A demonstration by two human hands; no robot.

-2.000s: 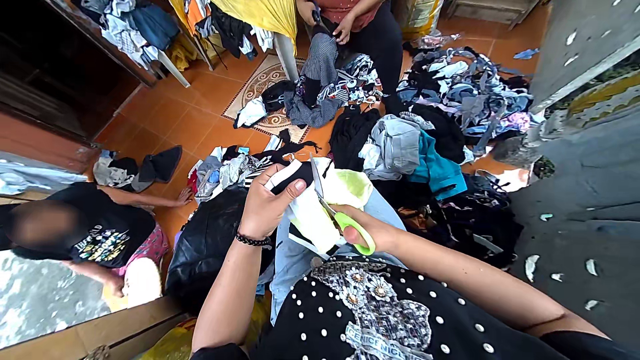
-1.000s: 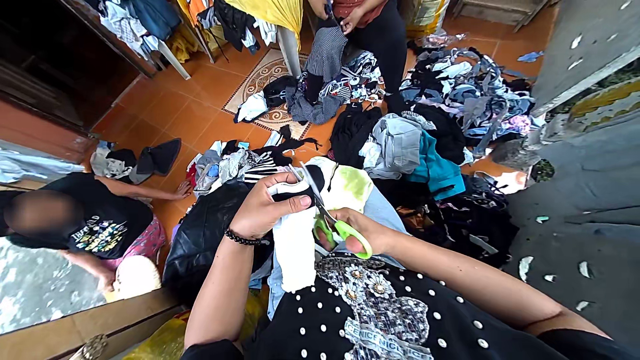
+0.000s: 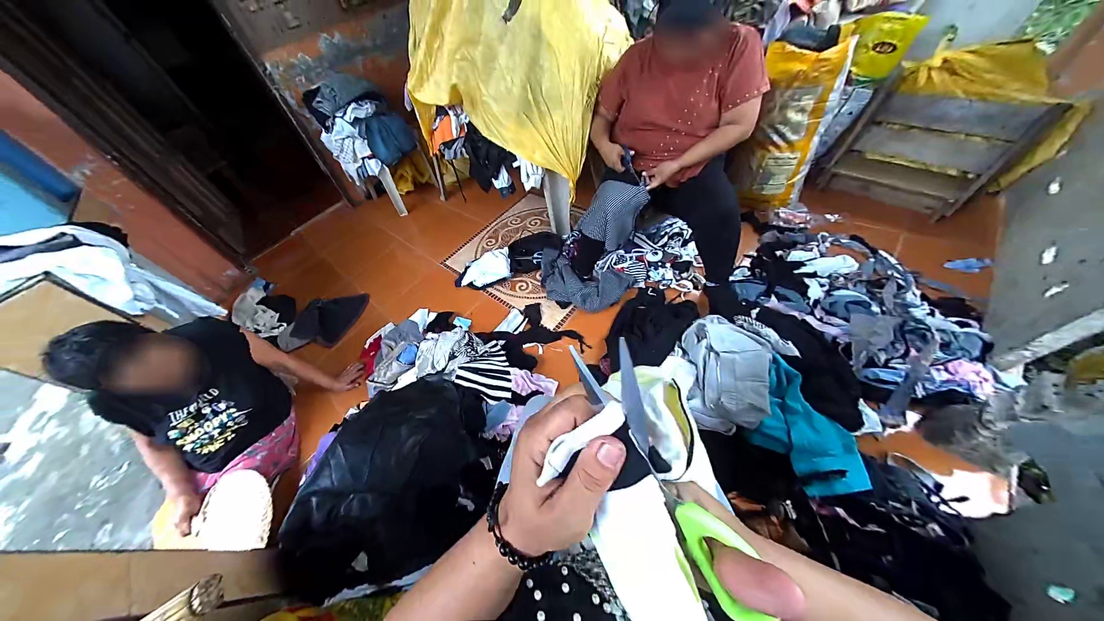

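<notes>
My left hand (image 3: 561, 483), with a dark beaded bracelet at the wrist, grips a white, black and yellow-green piece of cloth (image 3: 638, 535) between thumb and fingers. My right hand (image 3: 750, 569) is on the green handle of a pair of scissors (image 3: 638, 405). The blades stand apart, point up and away from me, and lie against the cloth beside my left thumb. Part of the cloth hangs down between my forearms, and more of it bunches beyond the blades. Some of my right hand's fingers are hidden behind the handle and cloth.
Before me on the tiled floor lie a grey garment (image 3: 729, 371), a teal garment (image 3: 811, 431), a heap of cut cloth (image 3: 871, 302) and a black bag (image 3: 388, 483). A person (image 3: 681, 112) cuts striped cloth by a yellow-covered table (image 3: 517, 78). Another person (image 3: 198, 397) sits at left.
The view has tilted up, showing more of the far side. The scissors have moved relative to the cloth, and their blades now stand wider apart. The cloth is still in my left hand.
</notes>
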